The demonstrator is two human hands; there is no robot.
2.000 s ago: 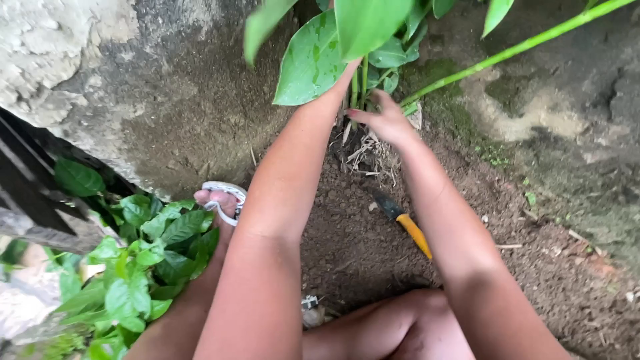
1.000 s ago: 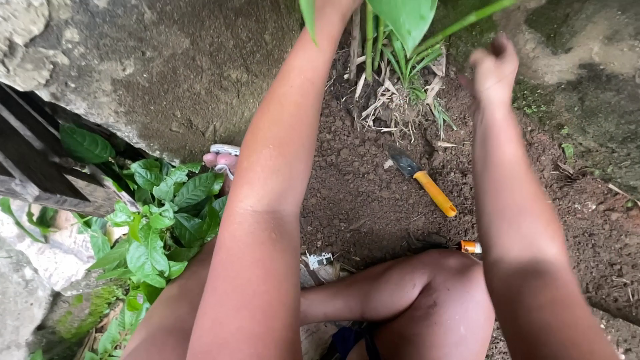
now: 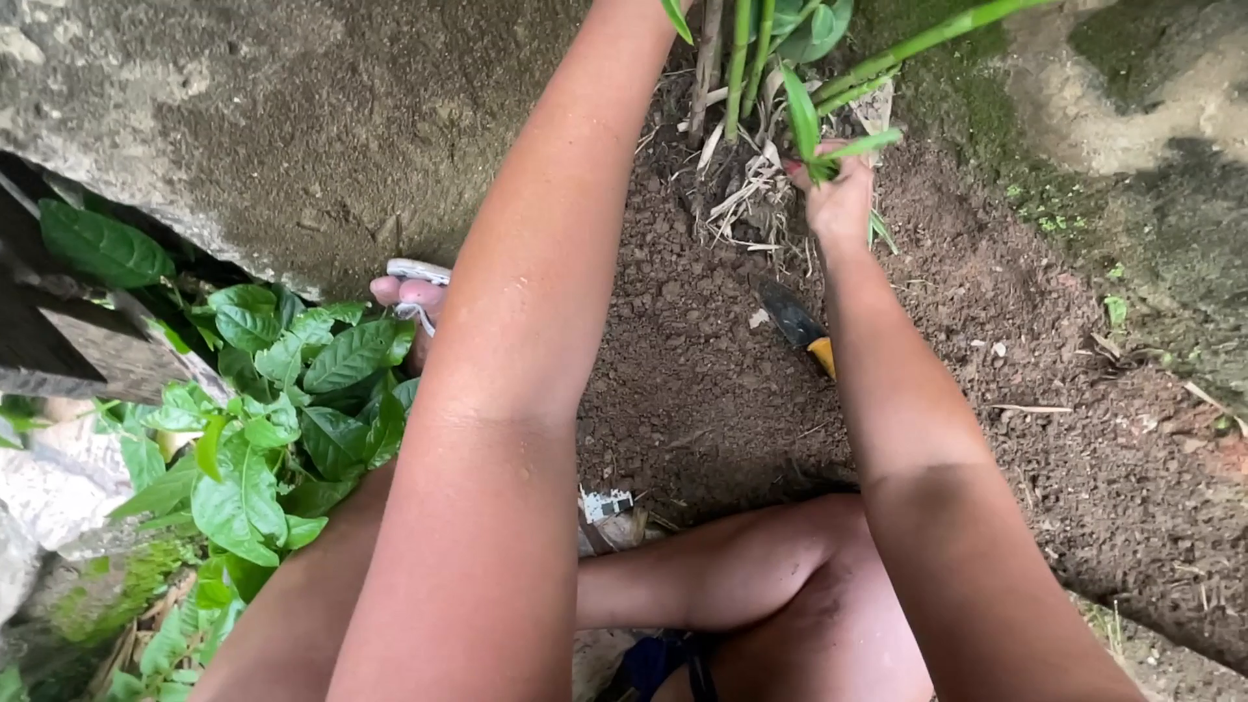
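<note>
My right hand [image 3: 840, 200] is closed on a small tuft of green leaves [image 3: 821, 161] at the right of the plant's base. Green stems [image 3: 743, 73] rise from the soil there, with dry roots and straw [image 3: 756, 200] around their foot. My left forearm reaches up past the top edge of the view, so the left hand is out of sight. Below my right hand, a garden trowel or knife with a dark blade [image 3: 788, 312] and a yellow handle lies on the soil, its handle partly hidden behind my right forearm.
A rough stone or concrete wall [image 3: 390, 117] runs behind the soil [image 3: 682, 370]. Leafy plants [image 3: 312, 390] and dark boards [image 3: 88, 341] stand at the left, beside my sandalled foot [image 3: 419, 291]. A mossy surface [image 3: 1160, 195] borders the soil at the right. My bent leg is at the bottom.
My right hand, raised and apart from the plant a second ago, has moved in to the tuft of leaves and closed on it. My right forearm now covers part of the yellow handle.
</note>
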